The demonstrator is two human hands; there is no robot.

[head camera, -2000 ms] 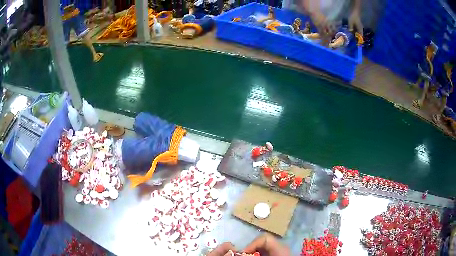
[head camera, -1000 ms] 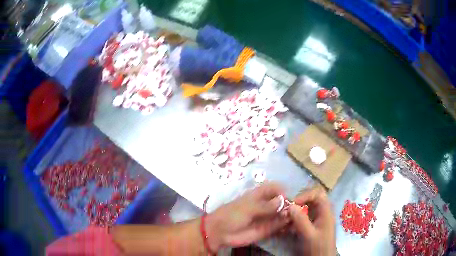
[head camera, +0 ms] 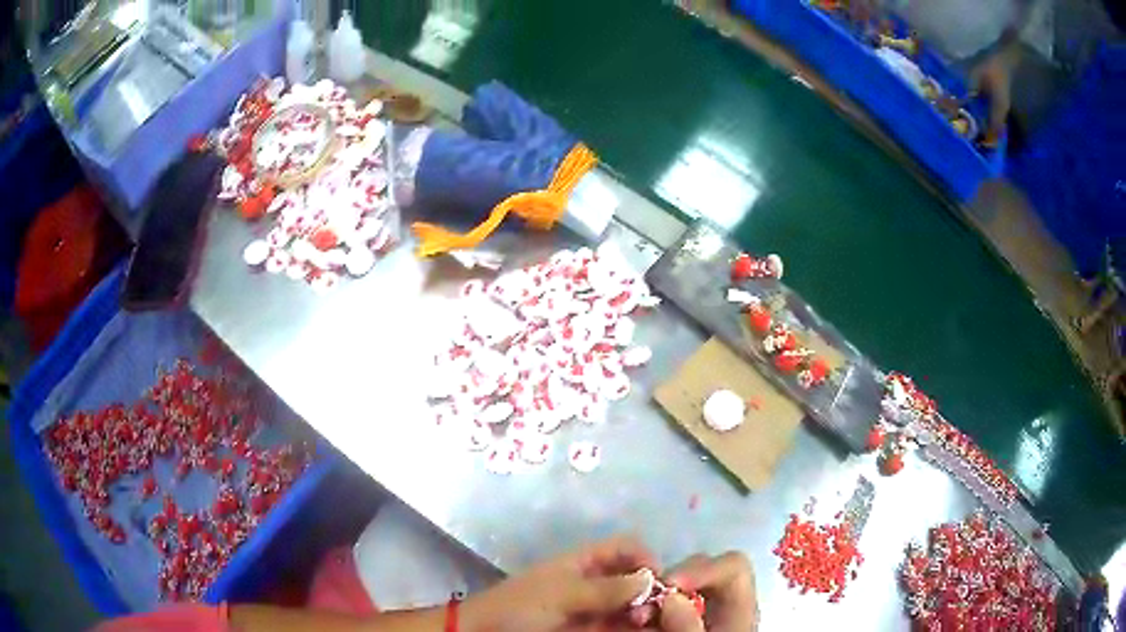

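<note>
My left hand (head camera: 574, 586) and my right hand (head camera: 722, 593) are together at the bottom centre, fingertips pinching a small red-and-white figure (head camera: 668, 600) between them. Fingers hide part of it. A large loose pile of white discs with red marks (head camera: 543, 346) lies beyond my left hand, with one disc apart at its near edge. A small pile of bright-red parts (head camera: 817, 556) lies right of my hands. A heap of red-and-white figures (head camera: 982, 580) is at the far right. A round white spot or lid (head camera: 724, 410) sits on a brown board (head camera: 753, 447).
A dark slab (head camera: 840, 414) bears several red figures. Figures line the table's far edge. A blue cloth bundle with orange ties (head camera: 494, 167) lies beside a second disc pile (head camera: 321, 185). A blue tray (head camera: 296, 506) with loose figures is lower left. Another person's hand (head camera: 998, 87) shows across the green surface.
The view has turned, bringing the lower-left tray into sight since the first frame. Since the second frame, my hands sit lower in the picture, still together on the small piece.
</note>
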